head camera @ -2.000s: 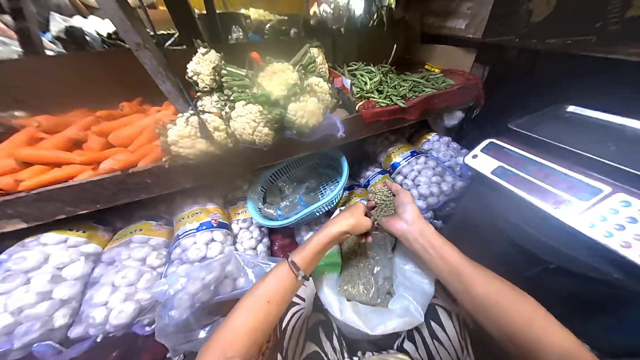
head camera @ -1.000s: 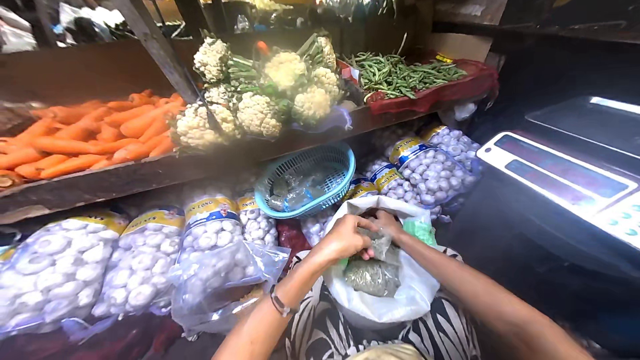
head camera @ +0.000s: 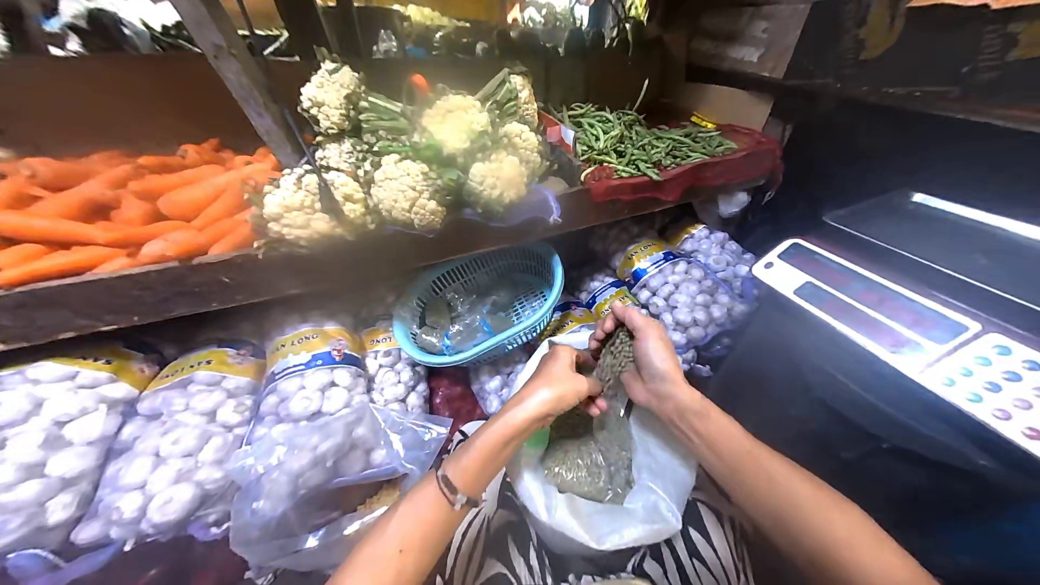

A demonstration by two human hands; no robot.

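Note:
A white sack sits open on my lap, holding a clear plastic bag of small greenish-brown grains or seeds. Above it, my right hand is cupped round a small portion of the same grains, which seems to be in clear plastic. My left hand pinches at the near side of this portion, its fingers close to those of my right. Just beyond my hands, at the upper left, a blue plastic basket holds small clear plastic bags.
Net bags of garlic line the space under a wooden shelf bearing carrots, cauliflowers and green beans. A digital scale stands at right. A clear plastic bag lies by my left forearm.
My right hand was down inside the sack a second ago; it has risen above it and shows grains in its grip. My left hand has stayed beside it.

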